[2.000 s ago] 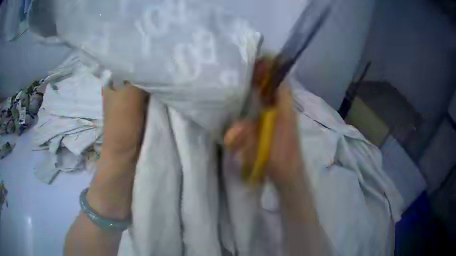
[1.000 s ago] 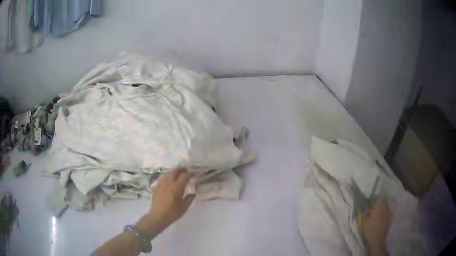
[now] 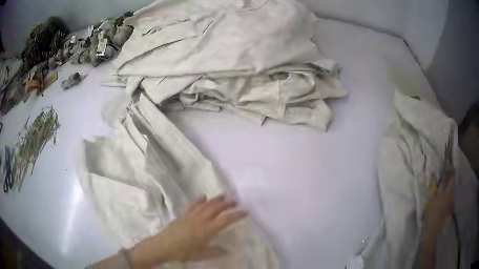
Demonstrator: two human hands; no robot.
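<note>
A pale off-white garment piece (image 3: pixel 131 184) lies spread from the big pile towards the front left of the table. My left hand (image 3: pixel 207 223) lies flat on its front part, palm down with the fingers a little apart, not visibly gripping. My right hand (image 3: pixel 440 202) is at the far right, over the cloth there, and holds scissors with yellow-orange handles (image 3: pixel 433 186). The blades point away from me and are blurred. More of the same pale cloth (image 3: pixel 409 152) lies in long folds at the right side of the table.
A large pile of pale garments (image 3: pixel 226 47) lies at the back. Bundled grey-green parts with white labels (image 3: pixel 102 44) sit at the back left. Thin green-yellow strips (image 3: pixel 39 136) and dark-handled scissors (image 3: pixel 8 168) lie at the far left of the white table (image 3: pixel 299 178).
The view has shifted down and left. My left hand has moved from the pile's front edge onto a garment now spread towards me. My right hand stays at the right cloth with the scissors.
</note>
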